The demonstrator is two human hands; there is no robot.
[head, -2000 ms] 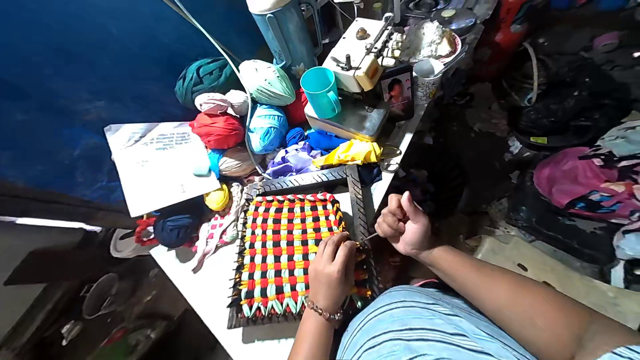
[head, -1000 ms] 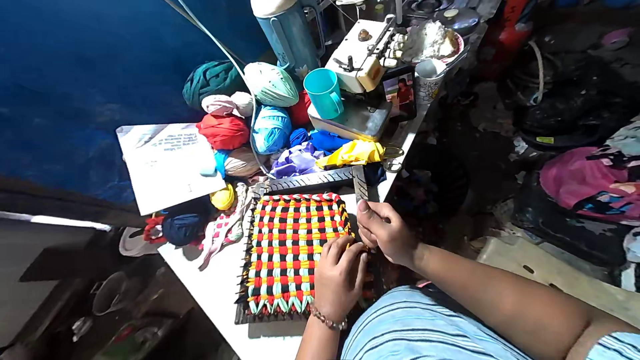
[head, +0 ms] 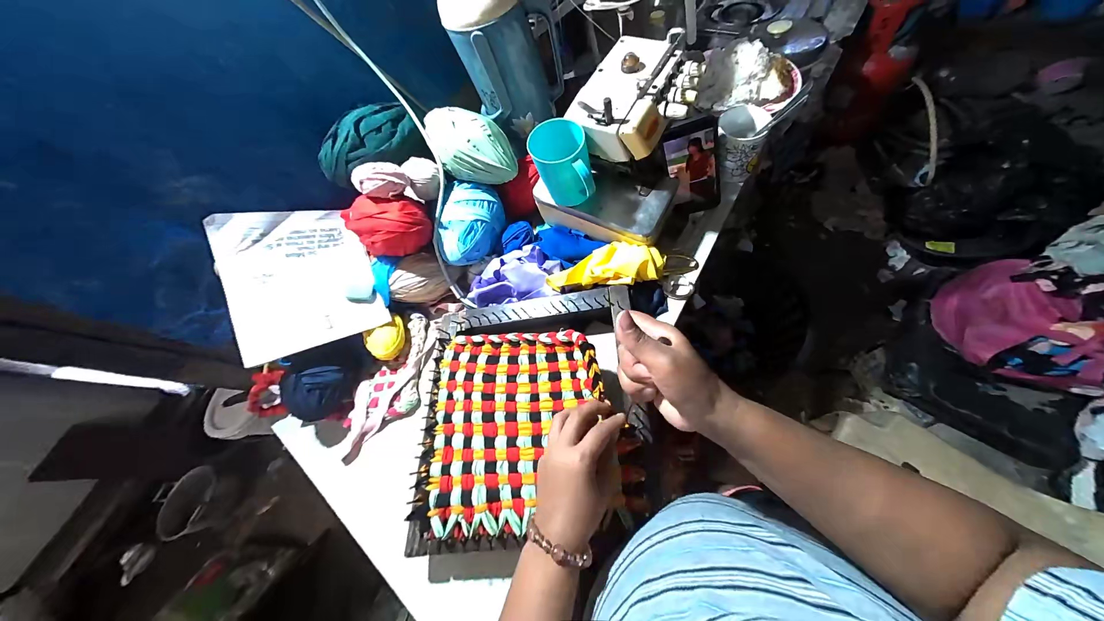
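Note:
A square woven potholder of red, black, yellow and pale green fabric loops (head: 509, 423) lies on a dark pegged loom frame (head: 420, 509). A braided edge runs along its top and upper right side. My left hand (head: 576, 466), with a bead bracelet at the wrist, rests on the right edge and pinches the loops there. Just up and right of it, my right hand (head: 668, 371) is curled, thumb uppermost, over the frame's right side. A thin tool seems to be in its grip, mostly hidden by the fingers.
Balls of fabric yarn (head: 470, 222), a written sheet (head: 289, 285), a yellow cloth (head: 612, 266) and scissors (head: 680, 285) lie beyond the loom. Behind stand a teal mug (head: 561, 162) on a metal tin (head: 634, 207), a phone (head: 693, 166) and a patterned cup (head: 743, 142).
My right hand has moved in close to the mat, then back up and right. The thin tool that shows between my hands in the earliest frame is now mostly hidden. My left hand stays at the right edge.

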